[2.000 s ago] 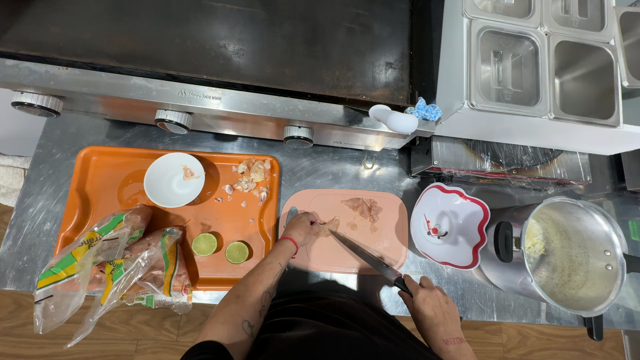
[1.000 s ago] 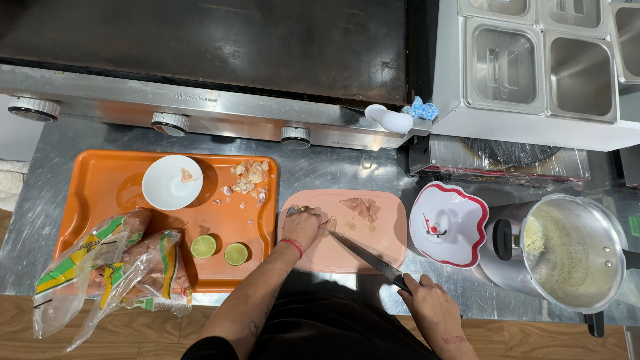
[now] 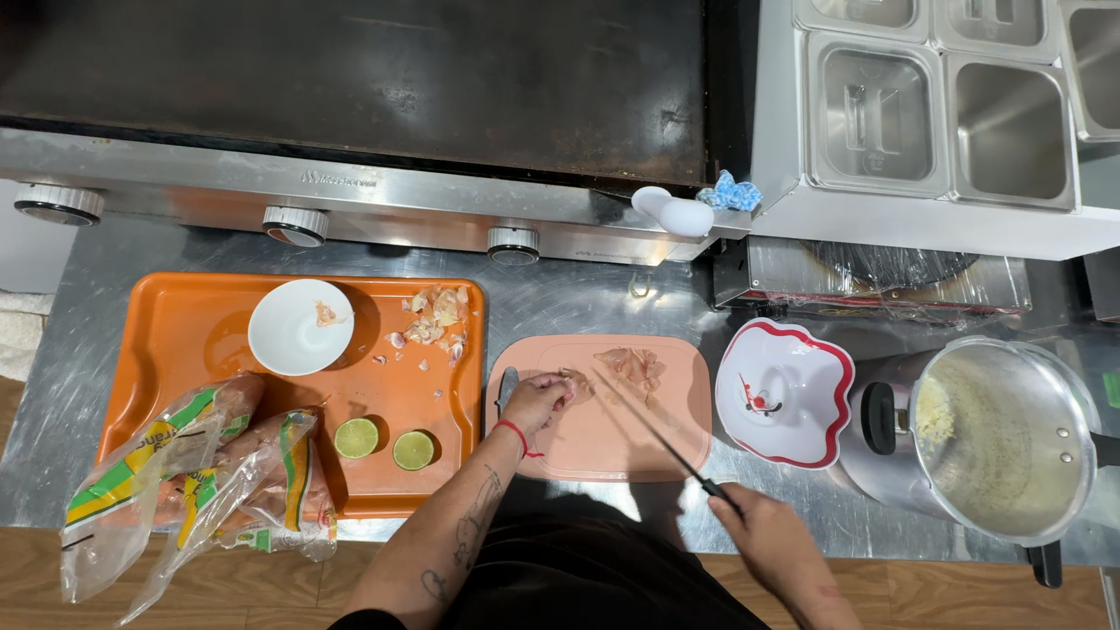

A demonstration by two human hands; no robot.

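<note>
My left hand (image 3: 538, 401) pinches a piece of raw meat (image 3: 575, 385), probably chicken, over the left half of a pink cutting board (image 3: 647, 459). In my right hand (image 3: 754, 525) is the black handle of a kitchen knife (image 3: 656, 435); its blade points up and left over the board, with the tip close to the pinched piece. Cut raw meat pieces (image 3: 632, 372) lie at the upper middle of the board. A dark handle-like object (image 3: 507, 386) shows at the board's left edge, partly behind my left hand.
An orange tray (image 3: 289, 282) holds a white bowl (image 3: 301, 327), lime halves (image 3: 356, 437), garlic skins (image 3: 437, 315) and plastic bags of raw meat (image 3: 201, 472). Right of the board are a red-rimmed white bowl (image 3: 783, 394) and a pressure-cooker pot (image 3: 1006, 437). A griddle (image 3: 376, 79) stands behind.
The knife has lifted, its blade now steeper over the board. My left hand, earlier lying over the board near the tip, now holds the piece between its fingertips.
</note>
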